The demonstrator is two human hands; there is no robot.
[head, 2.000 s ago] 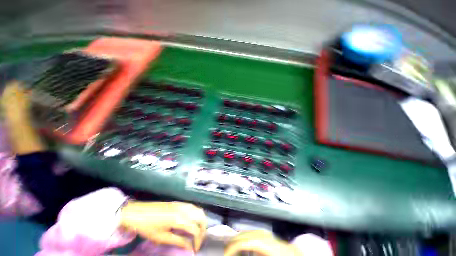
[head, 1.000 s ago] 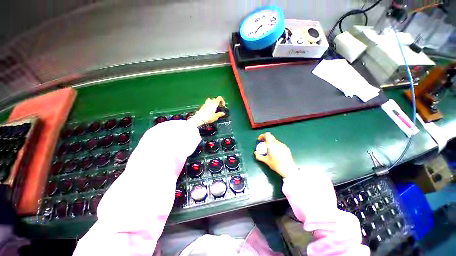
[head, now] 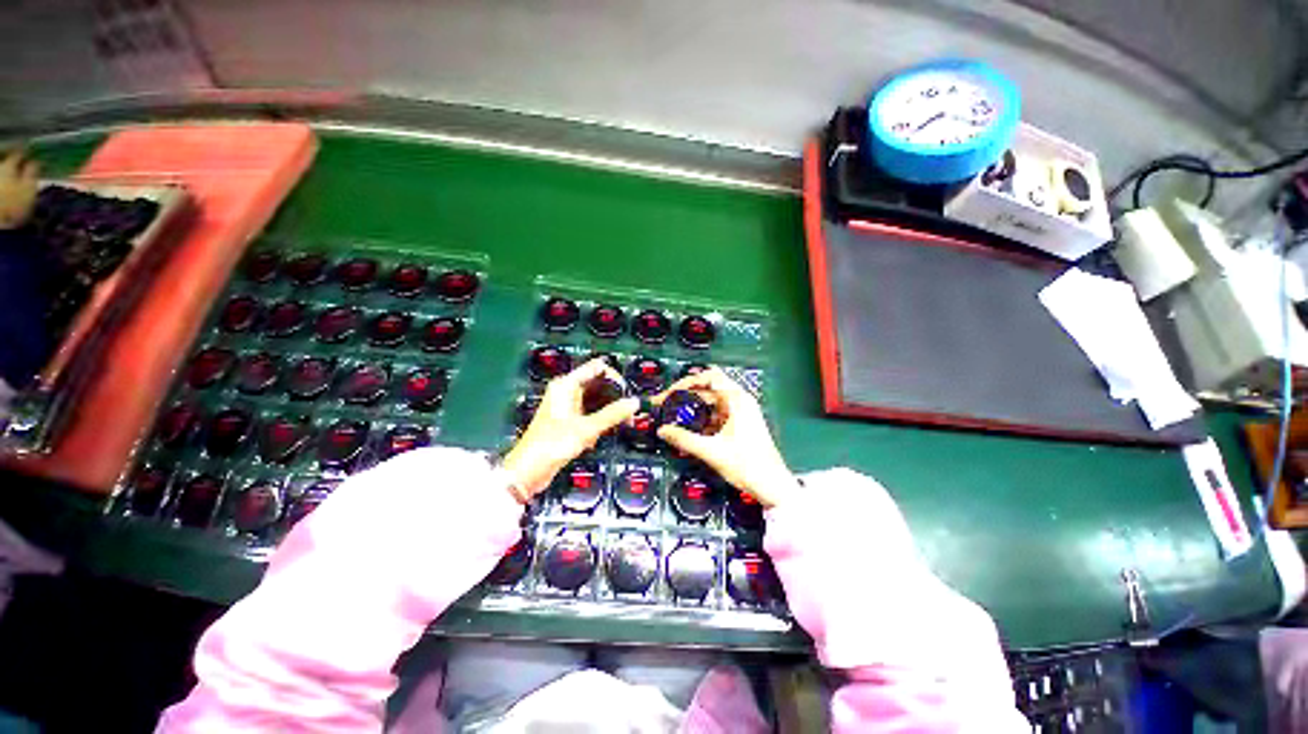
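Observation:
My left hand [head: 564, 433] has thumb and fingers around a round black part [head: 603, 393] over the middle of the right blister tray [head: 495, 625]. My right hand [head: 735, 442], close beside it, grips another round black part [head: 686, 413] with a bluish glint. The tray lies flat with rows of black parts showing red glints; some in the front row look pale. The back row's right-end pocket [head: 743, 331] is empty. My hands hide some middle pockets. A second filled blister tray [head: 468, 268] lies to the left, its front right partly behind my left sleeve.
An orange board [head: 266, 179] bears stacked filled trays [head: 86, 244] at far left, with another person's hand [head: 17, 189] there. A red-edged black mat [head: 947, 323], blue-rimmed clock [head: 944, 122], parts box [head: 1036, 194], white paper [head: 1119, 344] and grey-beige device [head: 1241, 294] are right. A clip [head: 1136, 602] sits at the front edge.
My left hand has moved from the tray's back right corner to its middle. My right hand has come left from beside the tray, and the hands are now close together. The view has shifted.

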